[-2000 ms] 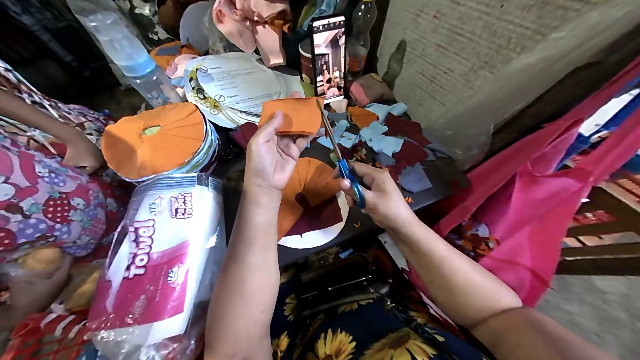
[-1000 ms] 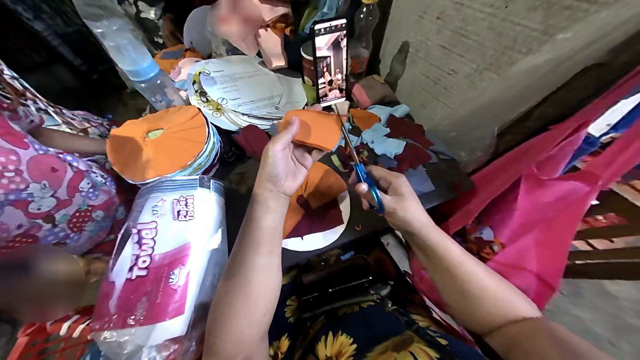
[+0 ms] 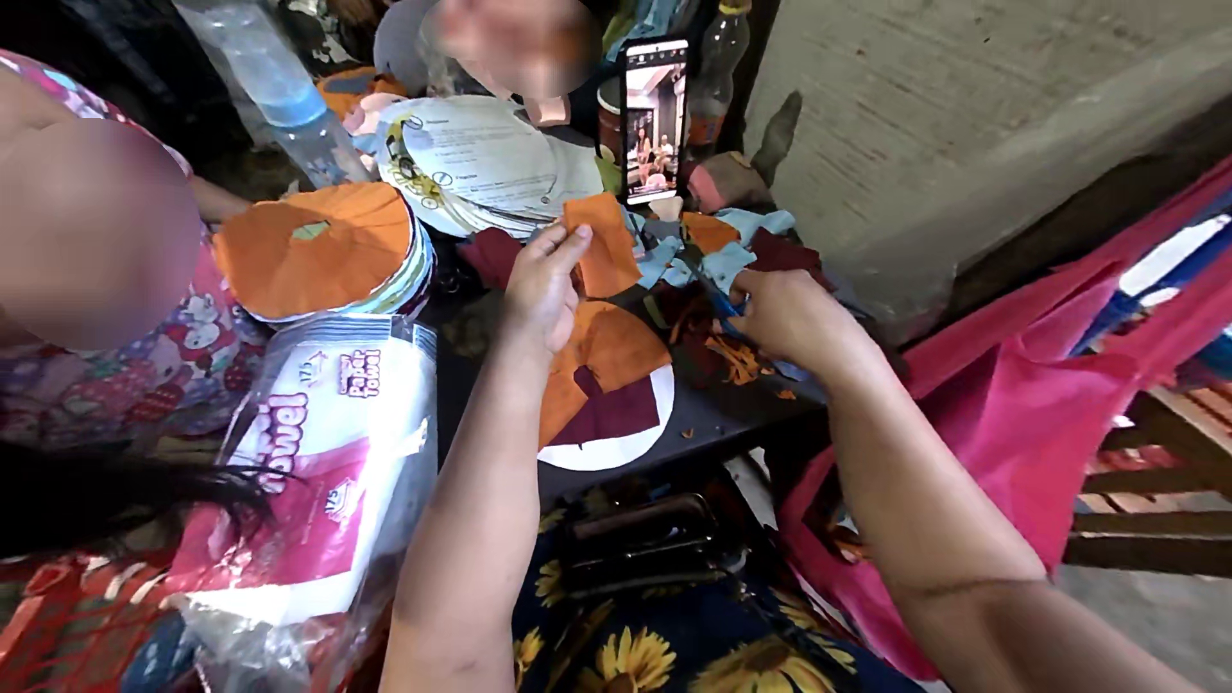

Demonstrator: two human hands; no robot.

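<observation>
Between its thumb and fingers, my left hand (image 3: pixel 549 279) pinches an orange fabric piece (image 3: pixel 604 245), held above the dark table. My right hand (image 3: pixel 784 313) is on the scissors (image 3: pixel 717 294), whose blue handles are partly hidden by the fingers; the blades point towards the scraps at the back. Beneath my left hand lies a white paper disc (image 3: pixel 616 452) partly covered by orange and maroon fabric pieces (image 3: pixel 611 412). Light blue fabric scraps (image 3: pixel 727 262) and orange trimmings (image 3: pixel 736 361) lie around the scissors.
Orange-topped round pieces (image 3: pixel 318 250) are stacked at left, behind a paper towel pack (image 3: pixel 298 481). Printed paper discs (image 3: pixel 481 154), a propped phone (image 3: pixel 655 120) and a plastic bottle (image 3: pixel 298 115) stand or lie farther back. A person (image 3: pixel 221 366) is at left; a wall (image 3: pixel 914 125) rises at right.
The scissors have moved away from the orange piece, right and down towards the scraps. My left hand has turned the piece more upright. The person at left has leaned further into view.
</observation>
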